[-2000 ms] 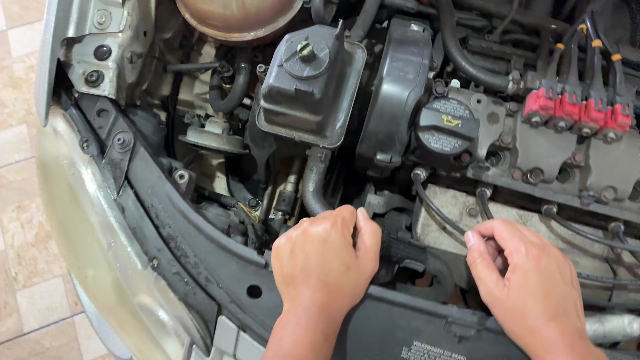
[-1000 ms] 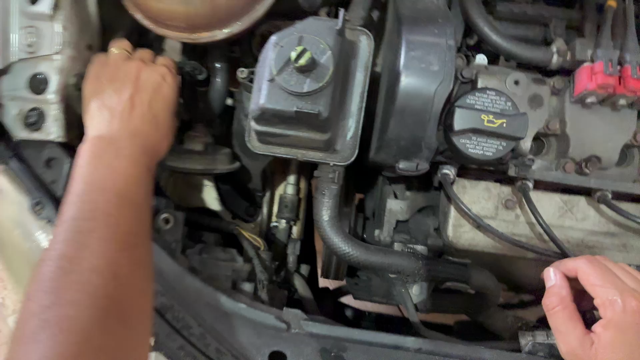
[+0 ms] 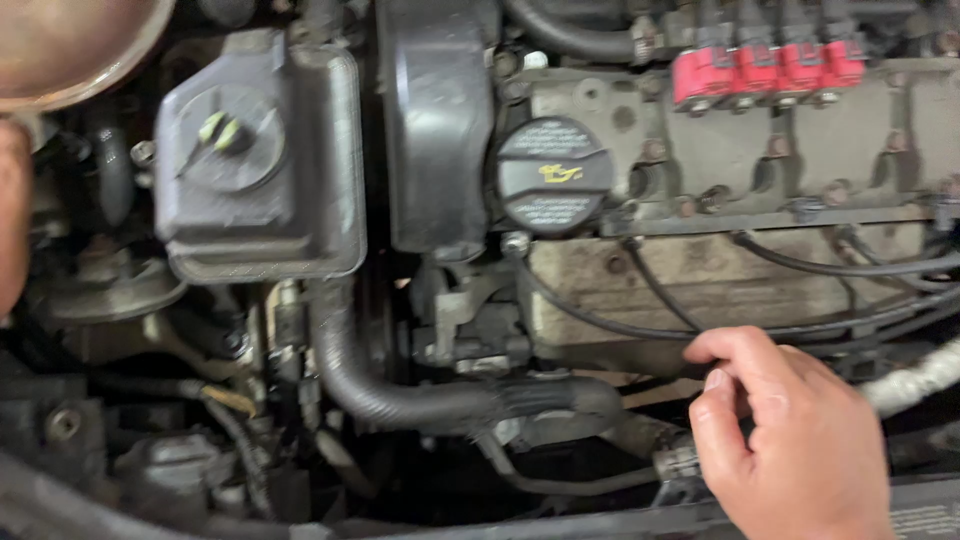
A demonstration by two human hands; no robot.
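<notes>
Lower right, my right hand (image 3: 787, 427) hovers with curled fingers near a black spark plug cable (image 3: 585, 319); thumb and index finger lie close together, and I cannot tell whether they touch anything. Only a blurred edge of my left hand (image 3: 11, 217) shows at the left border, beside a metal horn disc (image 3: 112, 296); its fingers are hidden. Between the hands are a black square reservoir with a round cap (image 3: 232, 142), a curved black hose (image 3: 367, 397) and the black oil filler cap (image 3: 555, 172) on the engine.
Red fuel injector tops (image 3: 769, 71) stand in a row at the upper right. A brownish round reservoir (image 3: 75, 49) fills the top left corner. The front crossmember (image 3: 919, 502) runs along the bottom edge, and a whitish corrugated sleeve (image 3: 919, 379) lies right of my right hand.
My left hand was over the middle of the bay, then reached to the upper left beside the horn disc; now it is mostly out of frame. The view has shifted right.
</notes>
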